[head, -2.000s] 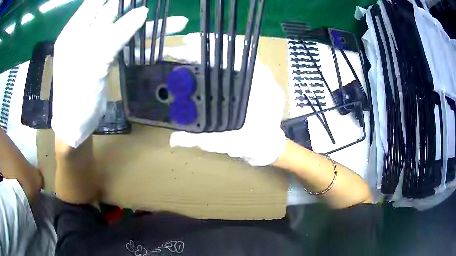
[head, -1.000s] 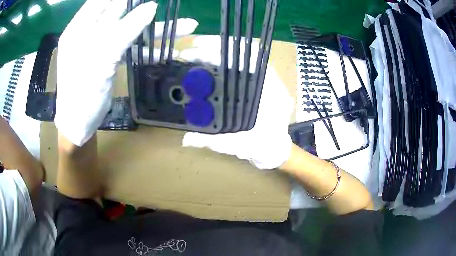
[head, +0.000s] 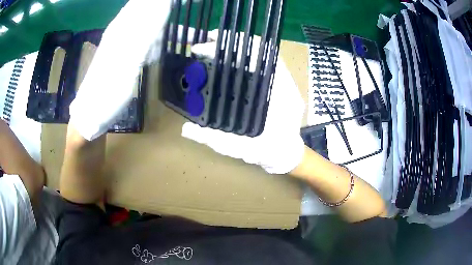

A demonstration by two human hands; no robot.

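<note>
A fanned batch of several black frames (head: 240,98) is held upright above the cardboard (head: 207,189). Its solid end plate faces me, with two round blue patches (head: 195,88) beside a hole. My right hand (head: 279,129), in a white glove, holds the batch from the right and below; some fingers are hidden behind it. My left hand (head: 116,72), also gloved in white, is at the batch's upper left side; its fingertips are partly hidden behind the rails, and the hand's top is cut off by the picture's edge.
Black frames (head: 49,107) stand at the cardboard's left, partly behind my left arm. Loose frames (head: 370,103) and thin strips (head: 339,124) lie at right beside rows of small black pieces (head: 326,77). Sheet-covered frame layers (head: 424,129) are at far right. A person's arm (head: 20,160) is at left.
The batch has turned so its plate looks narrower and more rails face me. My left hand has moved right and tilted, showing more of the frames at left. My right hand has barely moved.
</note>
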